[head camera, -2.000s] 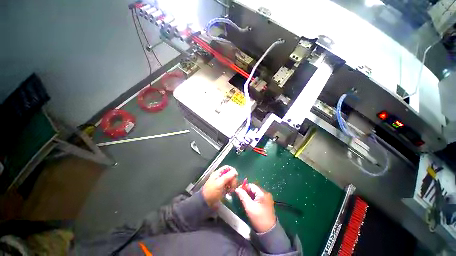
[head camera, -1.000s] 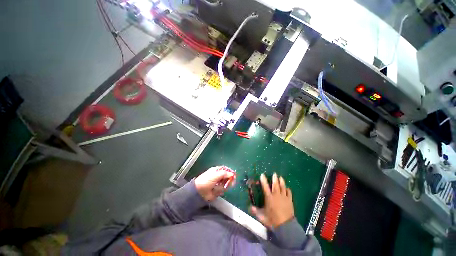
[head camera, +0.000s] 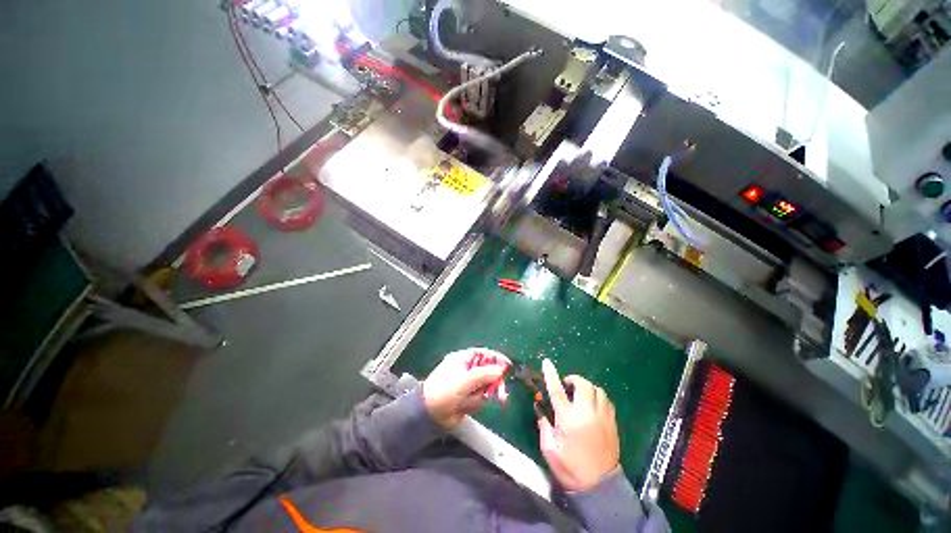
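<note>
My left hand (head camera: 457, 387) is closed around several short red wire leads (head camera: 488, 362) above the near left part of the green mat. Their ends stick out toward my right hand. My right hand (head camera: 580, 429) holds small dark side cutters (head camera: 537, 394) with some orange-red on the handles. The cutters' head is close to the leads; I cannot tell whether it touches them. A few red pieces (head camera: 510, 284) lie on the mat by the machine outlet. A row of red leads (head camera: 704, 437) lies on the black tray (head camera: 772, 458).
The green mat (head camera: 584, 338) carries tiny pale offcuts. A slotted metal strip (head camera: 674, 422) runs along its right edge. The machine cover (head camera: 407, 193) stands at the far left, with red wire coils (head camera: 290, 203) on the floor. A tool rack (head camera: 886, 359) is at the right.
My right hand was empty and spread over the cutters on the mat; it now holds them, raised beside my left hand. The machine's arm near the outlet has moved and is blurred.
</note>
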